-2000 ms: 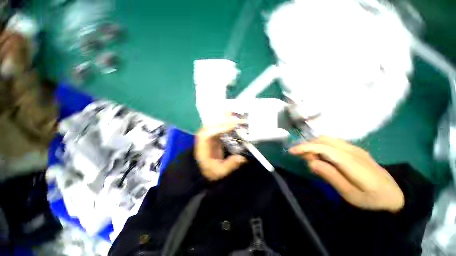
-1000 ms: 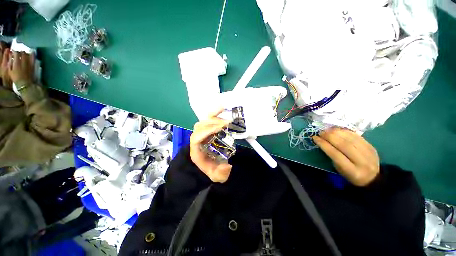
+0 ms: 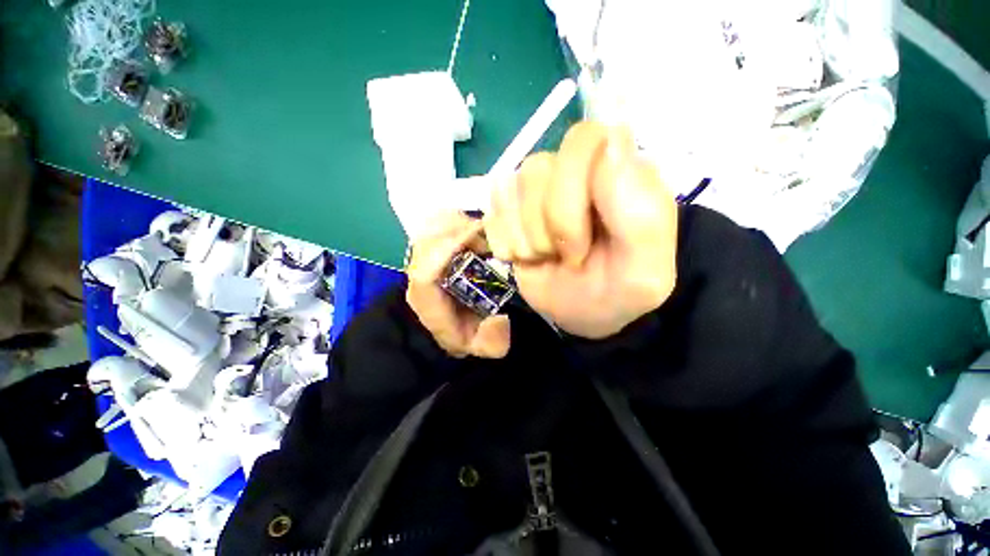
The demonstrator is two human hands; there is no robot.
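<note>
My left hand (image 3: 440, 299) holds a small square camera module (image 3: 479, 285) between thumb and fingers, with yellow and dark wires showing on it. My right hand (image 3: 592, 234) is right beside it, fingers curled, over the white camera housing (image 3: 418, 152); whether it grips anything is hidden. The housing lies on the bench with its blocky bracket end at the upper left and a white stick antenna (image 3: 534, 127) pointing up and right. Most of its body is hidden behind my hands.
A large clear bag of white parts (image 3: 738, 98) lies at right. Spare camera modules (image 3: 166, 111) and tangled translucent loops (image 3: 103, 43) are on the green bench (image 3: 293, 98) at upper left. A blue bin (image 3: 344, 293) of white housings stands at lower left. More white parts (image 3: 966, 472) are at lower right.
My right hand has moved left from the translucent loops near the bag to beside the module in my left hand. It now covers the housing's body. The view has shifted slightly.
</note>
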